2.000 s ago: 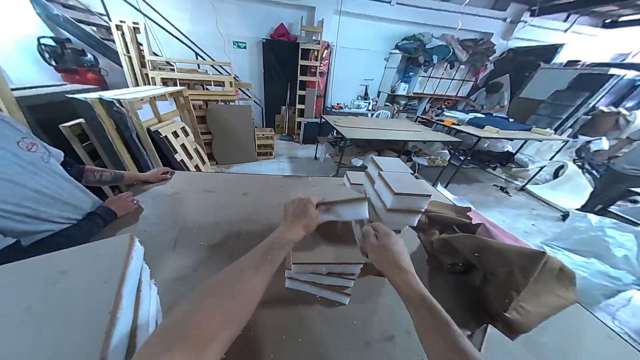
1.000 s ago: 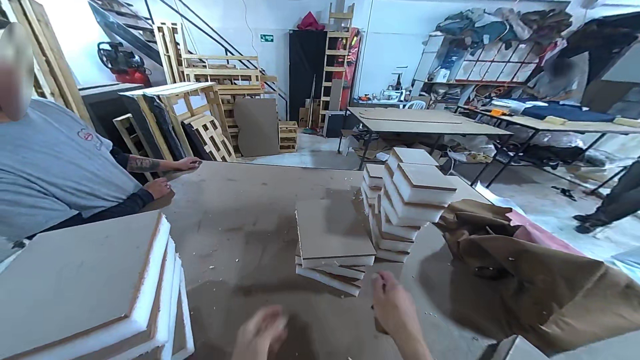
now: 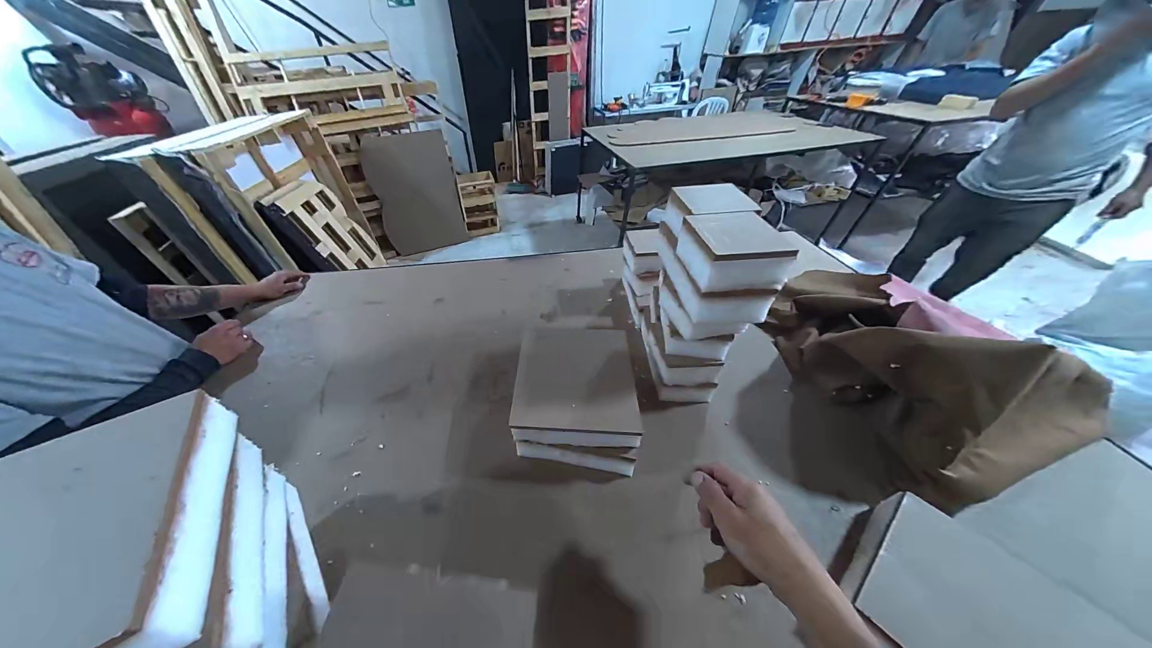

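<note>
My right hand [image 3: 742, 522] is above the board tabletop [image 3: 387, 360], its fingers curled; a dark bit shows below them, and whether it is a held object cannot be told. A small brown scrap [image 3: 727, 573] lies under the wrist. Ahead of the hand sits a low stack of foam-backed board panels [image 3: 578, 382]. Behind it, to the right, rises a taller, uneven stack of similar panels [image 3: 720, 270] with white foam edges. Large foam-backed panels [image 3: 99, 522] are piled at the near left. My left hand is out of view.
Crumpled brown fabric [image 3: 936, 396] covers the right side, beside a large board panel [image 3: 1008, 576] at the near right. A person's hands [image 3: 225, 342] rest on the left edge. Another person [image 3: 1044, 153] stands beyond the table at the right. Foam crumbs dot the surface.
Two seconds ago both hands held a foam-backed panel above the low stack. That stack is now lower, and my left hand has left the view. A person has come into view at the right.
</note>
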